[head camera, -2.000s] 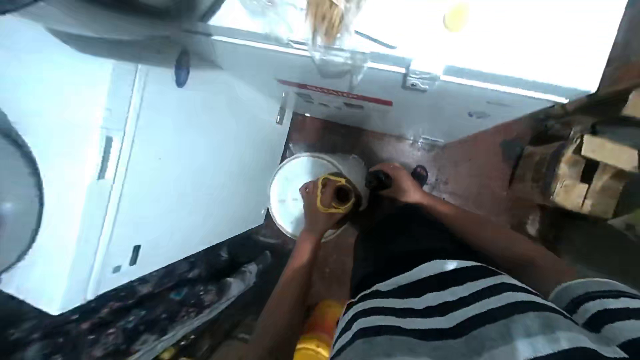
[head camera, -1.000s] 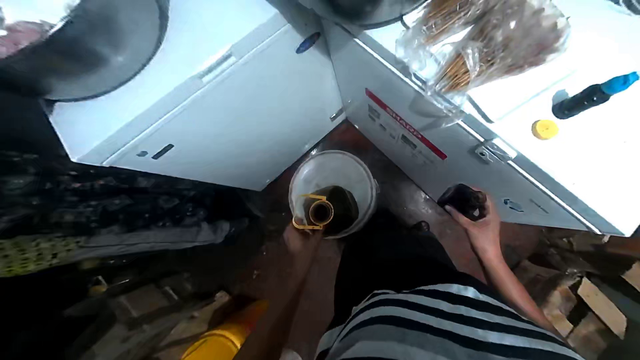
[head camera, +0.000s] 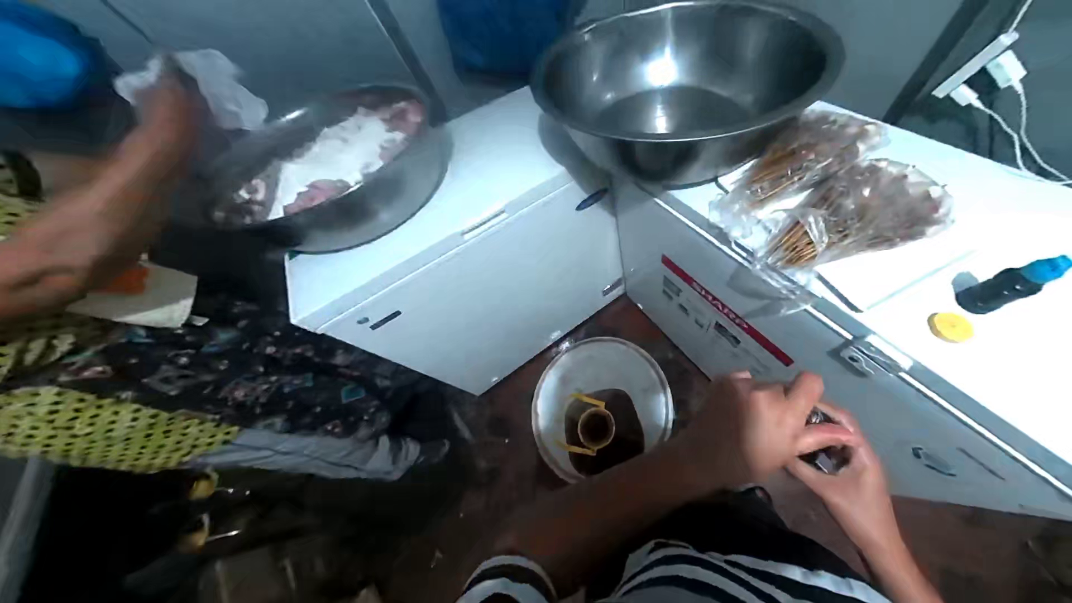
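My right hand (head camera: 850, 465) holds a small dark bottle (head camera: 825, 456), mostly hidden by fingers. Across from it, my left hand (head camera: 762, 427) closes over the same bottle's upper part. Below and left of both hands, a round white bucket (head camera: 544, 410) stands on the floor. Inside the bucket is a dark area, perhaps liquid, with a yellow-rimmed, open-topped container (head camera: 596, 428) in it. On the right white chest freezer (head camera: 720, 335) lie a yellow cap (head camera: 951, 327) and a dark bottle with a blue top (head camera: 1013, 285).
Plastic bags of skewers (head camera: 879, 209) lie beside a large steel bowl (head camera: 687, 151). A second metal bowl (head camera: 394, 209) with meat and white powder sits on the left freezer (head camera: 452, 310). Another person's blurred hand (head camera: 163, 126) is beside it, holding something white.
My left hand has let go of the yellow-rimmed container in the bucket and moved right to the bottle in my right hand. The view has shifted, showing both bowls and another person.
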